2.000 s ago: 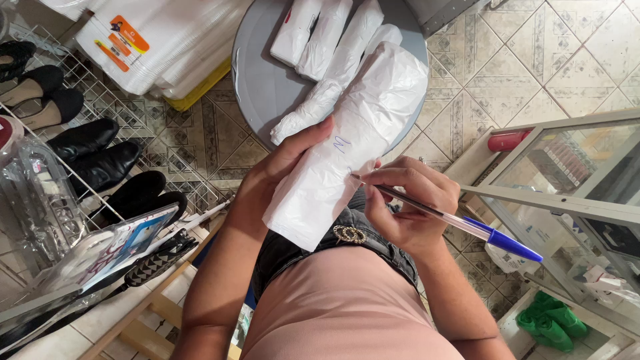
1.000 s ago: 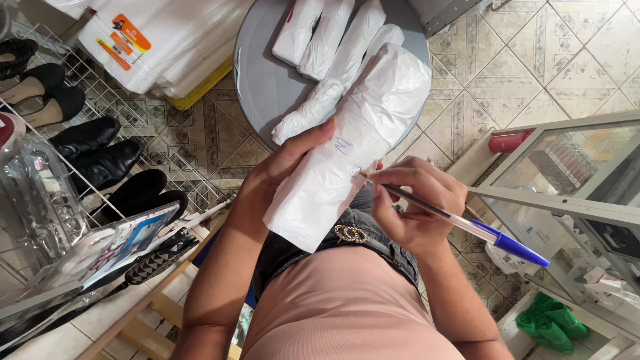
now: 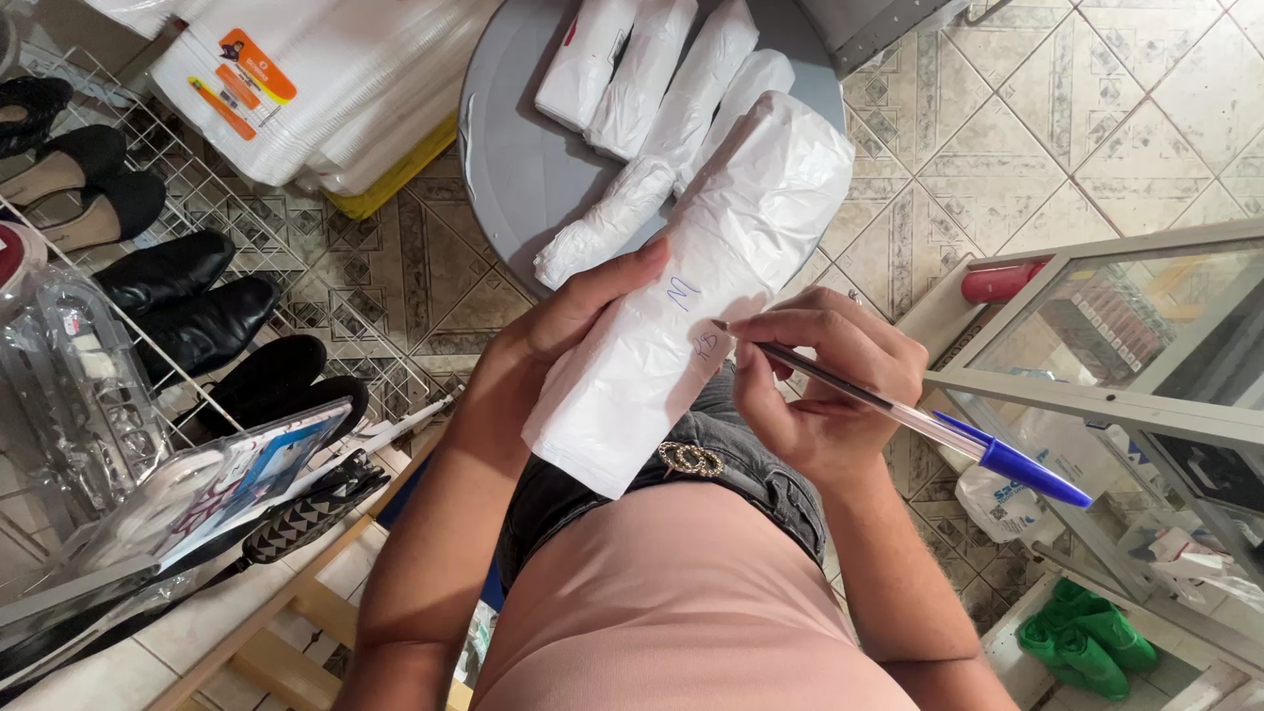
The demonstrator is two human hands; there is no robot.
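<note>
A long bundle of white plastic bags [image 3: 632, 395] lies slanted across the middle, with blue handwritten letters on it. My left hand [image 3: 583, 306] grips its left side, thumb on top and fingers out of sight beneath. In my right hand [image 3: 839, 375] is a clear ballpoint pen [image 3: 918, 422] with a blue cap on its rear end; the tip meets the plastic beside the letters. Beyond the bundle, several more white plastic rolls [image 3: 647, 89] rest on a round grey tabletop [image 3: 504, 128].
Black shoes [image 3: 202, 321] sit on a white wire rack at the left, below stacked white foam trays [image 3: 286, 79]. A glass-fronted cabinet [image 3: 1106, 385] stands at the right, with green cloth or plastic [image 3: 1086, 637] near its foot. A wooden frame [image 3: 296, 592] is at lower left.
More blue writing shows on the bundle near the pen tip than two seconds ago. The right hand and pen have shifted slightly; the left hand keeps its grip.
</note>
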